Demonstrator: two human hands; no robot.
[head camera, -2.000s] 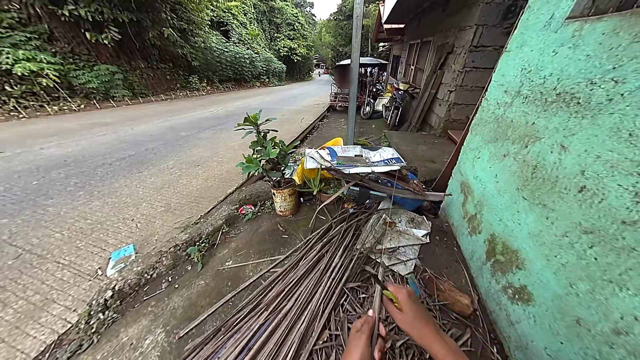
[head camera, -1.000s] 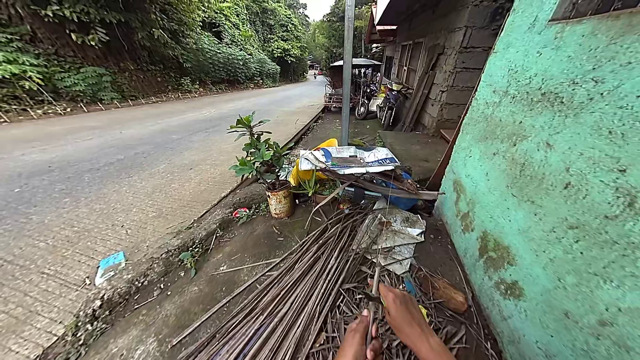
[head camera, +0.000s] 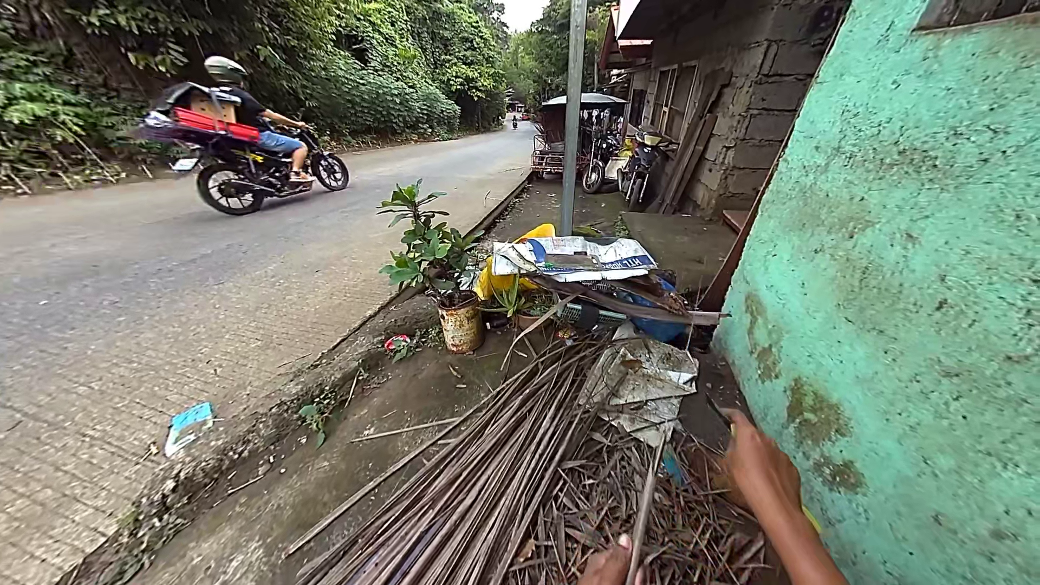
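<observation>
My left hand (head camera: 609, 562), at the bottom edge, grips a dry palm leaf strip (head camera: 646, 508) that points away from me. To its right, my right hand (head camera: 760, 459) is closed around a knife (head camera: 718, 409); the dark blade shows beyond the fingers and a yellow-green part shows by the wrist. The hands are apart. Long dry palm fronds (head camera: 487, 463) lie in a pile left of them. Short leaf scraps (head camera: 593, 512) cover the ground below. A crumpled, dirty white sack (head camera: 646, 386) lies ahead of the hands.
A green wall (head camera: 910, 268) stands close on the right. Ahead are a rusty potted plant (head camera: 461, 323), a printed sheet (head camera: 577, 258) over piled items, and a metal post (head camera: 573, 122). A person on a motorcycle (head camera: 260, 171) is on the road at left; a tricycle (head camera: 561, 134) is parked farther off.
My right hand has moved right, away from the left hand; they were close together before. The motorcycle with its rider has come into view on the road.
</observation>
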